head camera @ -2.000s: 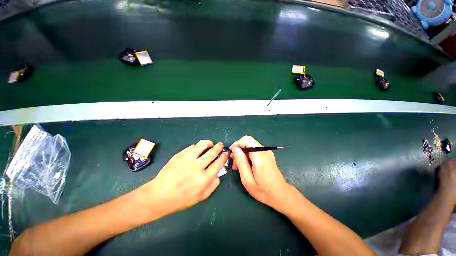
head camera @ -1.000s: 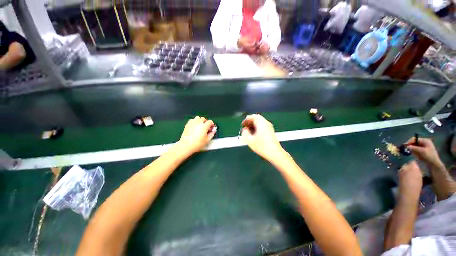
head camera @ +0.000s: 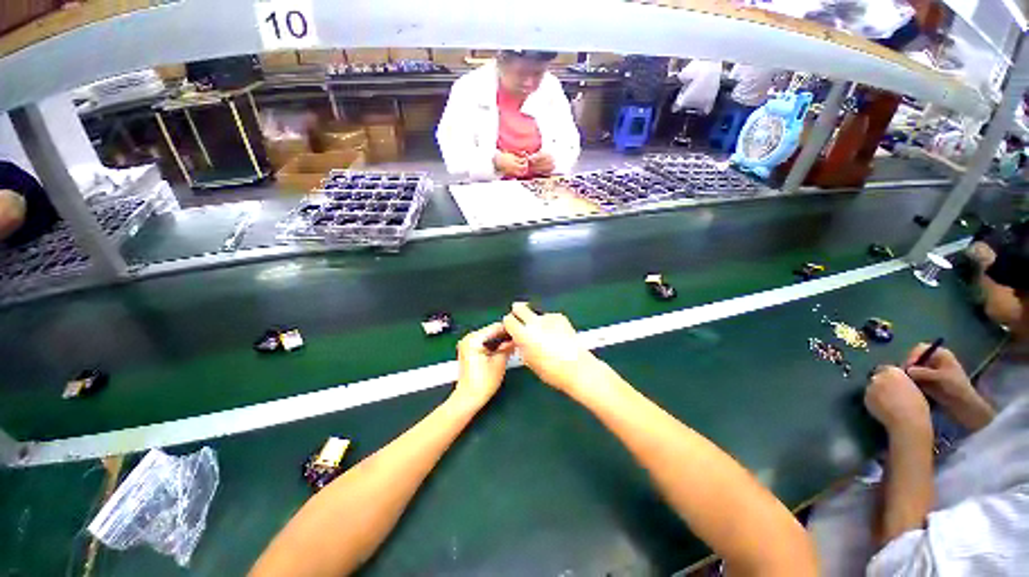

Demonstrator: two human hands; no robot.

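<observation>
My left hand point(head camera: 483, 365) and my right hand point(head camera: 546, 345) meet over the white strip point(head camera: 397, 389). Their fingertips are bent together. Something small and dark shows between the fingers, too hidden to name. A device unit point(head camera: 438, 325) with a pale battery lies on the green belt, just left of and beyond my left hand. Another device unit point(head camera: 326, 462) with a white and yellow-edged battery lies on the near work surface, left of my forearms.
More device units lie along the belt, left point(head camera: 280, 339) and right point(head camera: 661, 287). A crumpled clear bag point(head camera: 160, 503) is at near left. A neighbouring worker's hands point(head camera: 909, 389) are at right, near small loose parts point(head camera: 837, 342). Blister trays point(head camera: 367, 206) and a person point(head camera: 508, 118) are across the line.
The view has lifted. My hands have left the near surface, were apart over the belt, and are now together over the strip. A unit now lies on the belt near where my left hand was.
</observation>
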